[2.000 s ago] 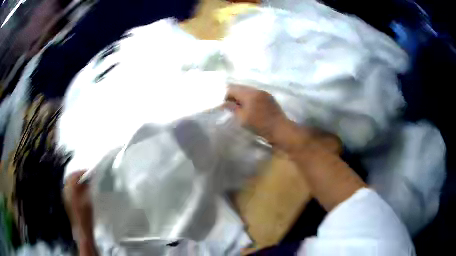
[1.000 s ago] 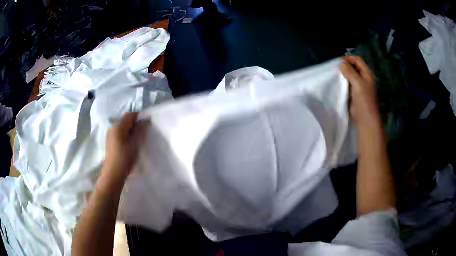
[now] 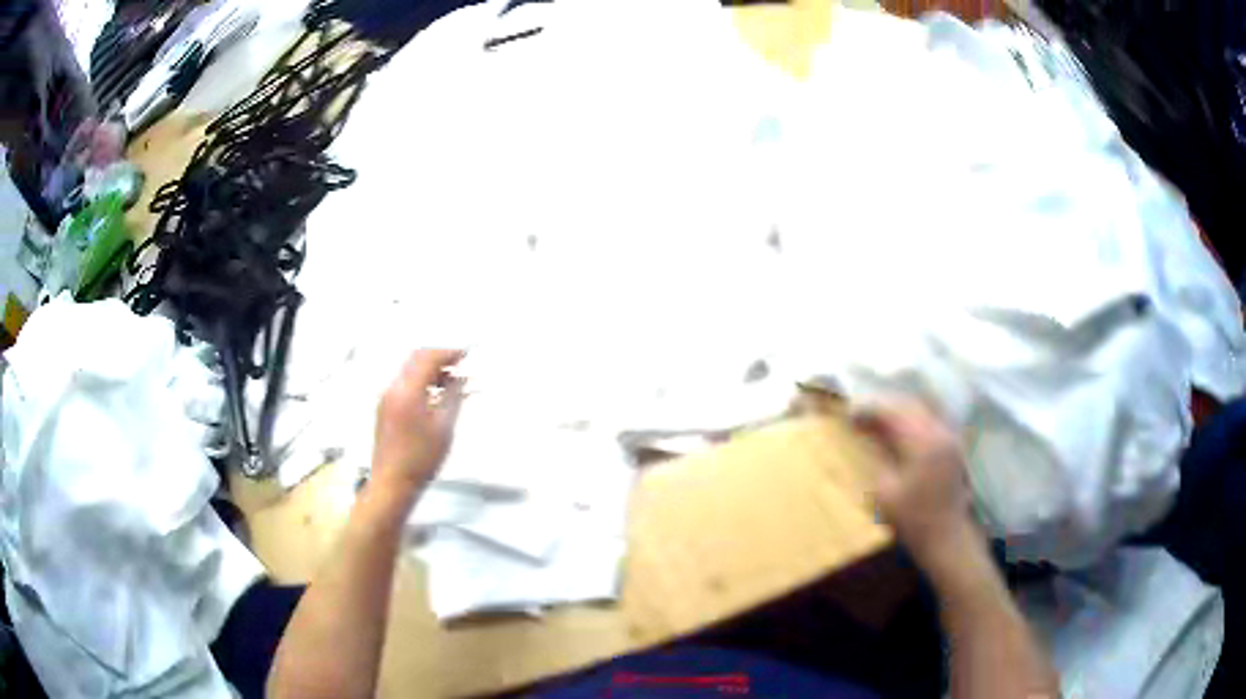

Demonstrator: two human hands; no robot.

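Note:
White jackets [image 3: 615,191] lie on the light wood table [image 3: 738,533], washed out by glare so their outlines blur together. A white flap of cloth [image 3: 526,546] hangs toward me near the table's front edge. My left hand [image 3: 417,423] is at the cloth's left side, fingers bent at the white fabric; whether it grips is hard to tell. My right hand [image 3: 909,458] is blurred, at the lower edge of the right-hand white pile [image 3: 1052,396]; its fingertips merge with the cloth.
A tangle of black hangers [image 3: 232,246] lies at the upper left. A heap of white garments [image 3: 109,478] is at the lower left. A green item [image 3: 103,246] shows at the far left. My navy apron with red lettering [image 3: 683,683] is at the bottom edge.
The view has turned from a dark area back to the table. The white garment stretched between both my hands one second ago is no longer held up; my hands are now low at the cloth.

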